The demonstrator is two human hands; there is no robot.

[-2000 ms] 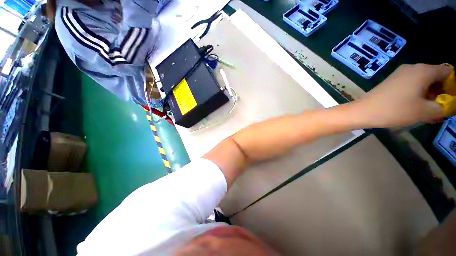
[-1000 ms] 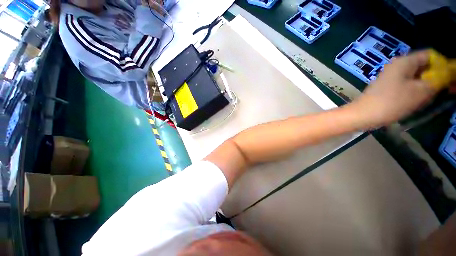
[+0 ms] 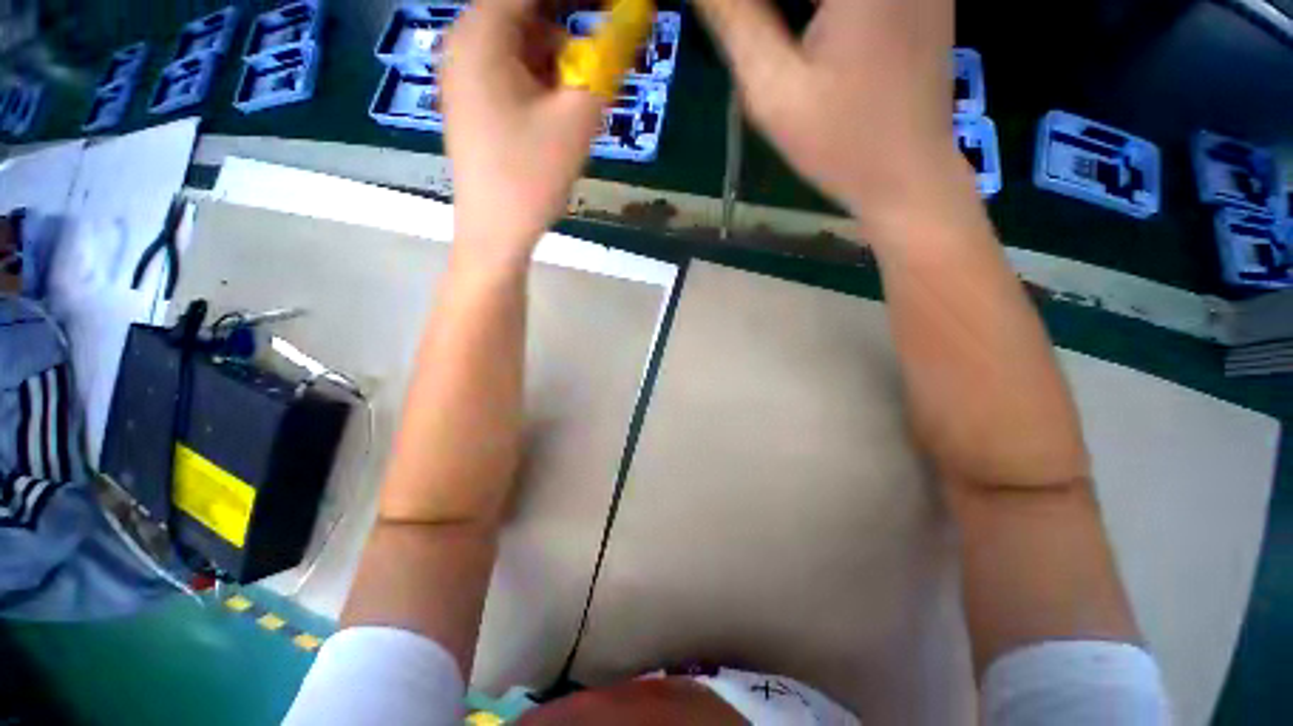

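Note:
My left hand (image 3: 513, 135) is at the top centre, over the belt, with bright yellow finger cots (image 3: 607, 54) on its fingertips. A light-blue housing (image 3: 638, 121) lies on the dark belt beside it, partly hidden by the fingers. My right hand (image 3: 848, 107) is at the top, right of centre, blurred and partly cut off by the frame edge. Whether either hand holds anything cannot be made out. A thin grey metal strip (image 3: 732, 163), perhaps tweezers, stands out between the hands across the belt's edge.
More blue housings (image 3: 1098, 163) lie along the belt on both sides. A worn metal rail (image 3: 645, 210) borders it. Beige sheets (image 3: 773, 426) cover the bench. A black box (image 3: 227, 440) with a yellow label, a cable and dark-handled pliers (image 3: 159, 255) are at left, beside a person's striped sleeve (image 3: 43, 426).
The view has swung right, so the black box now shows at the lower left and more of the belt is visible. My right hand and forearm have come into view.

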